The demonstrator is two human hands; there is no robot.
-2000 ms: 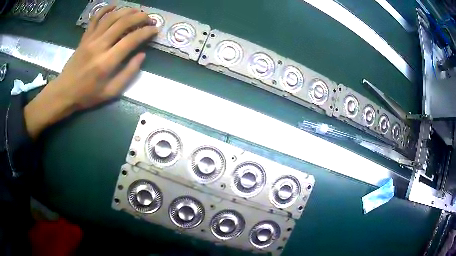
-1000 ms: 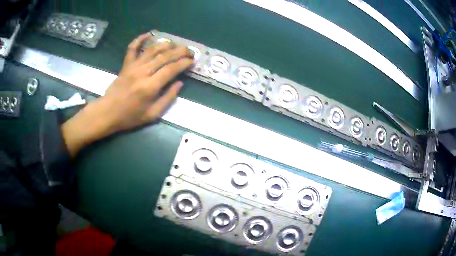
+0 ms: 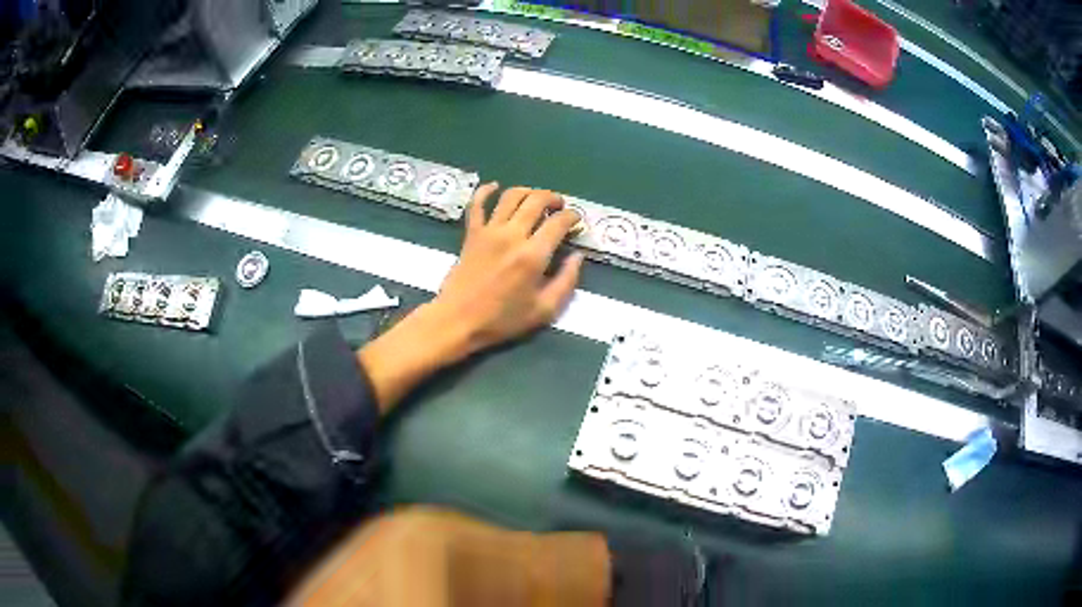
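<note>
A row of silver-grey fixture plates (image 3: 664, 246), each with four ringed seats, runs across the green mat. My left hand (image 3: 513, 255) has its fingers over the left end of one plate, the thumb at its near edge. The little finger is by the right end of another plate (image 3: 398, 178). My right hand (image 3: 403, 557) is a blur at the bottom, cut off by the edge; its fingers and any hold cannot be made out. Paired fixture plates (image 3: 712, 433) lie side by side nearer me, right of my left hand.
A small fixture plate (image 3: 160, 300), a round ring (image 3: 252, 269) and a twisted white wipe (image 3: 347, 301) lie left. More plates (image 3: 421, 59) lie at the back. Grey machines stand left and right. A red tray (image 3: 854, 44) is on the far side; a blue-white slip (image 3: 971, 459) lies right.
The view has shifted left and farther out, so the scene sits farther right. My left hand is still at the plate's left end. My right hand has come into view at the bottom.
</note>
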